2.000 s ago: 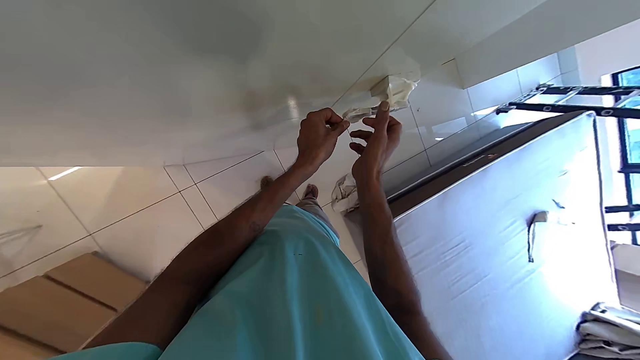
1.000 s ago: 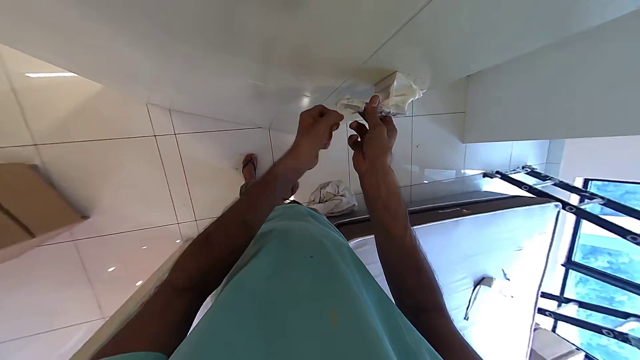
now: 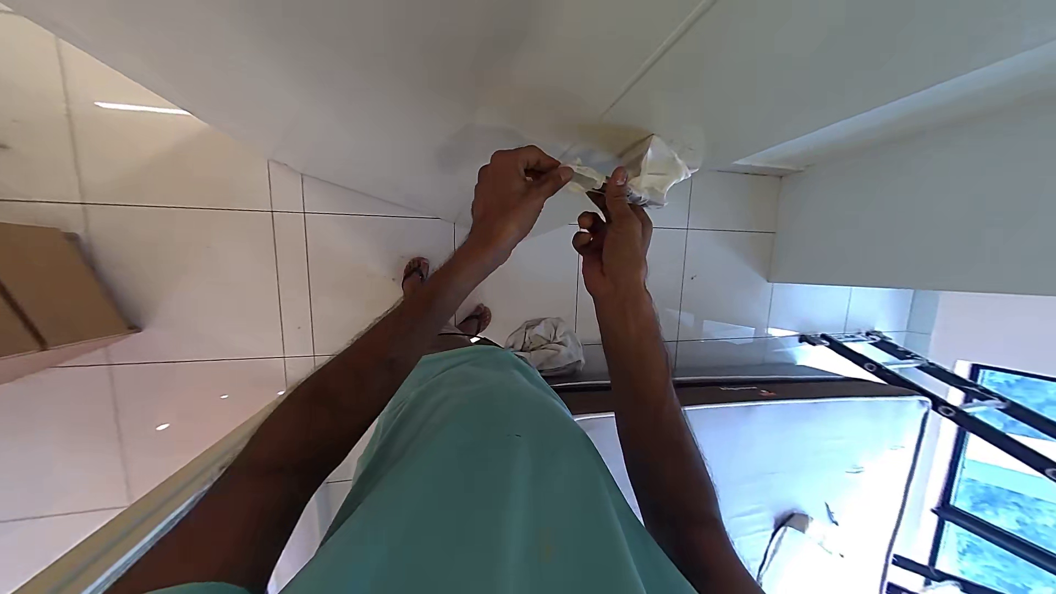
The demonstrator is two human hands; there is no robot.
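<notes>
A crumpled whitish plastic wrapping (image 3: 660,172), with what looks like a small block or packet inside, lies against the pale panel (image 3: 462,74) near the top centre. My right hand (image 3: 617,231) grips its lower edge between thumb and fingers, the other fingers curled. A thin pale strip (image 3: 586,176) runs from it toward my left hand (image 3: 516,194), whose thumb and forefinger pinch the strip's end. Both hands are close together, just below the panel. What exactly the wrapping contains cannot be told.
A crumpled white cloth (image 3: 546,345) lies on the tiled floor by my feet. A cardboard box (image 3: 58,289) is at the left. A mattress-like slab (image 3: 792,462) with a dark edge lies at the lower right, beside a black ladder (image 3: 924,384) and a window. A pale wall juts out at right.
The view has turned, so the floor, slab and ladder appear shifted. Both hands stay near the wrapping, with the pale strip between them.
</notes>
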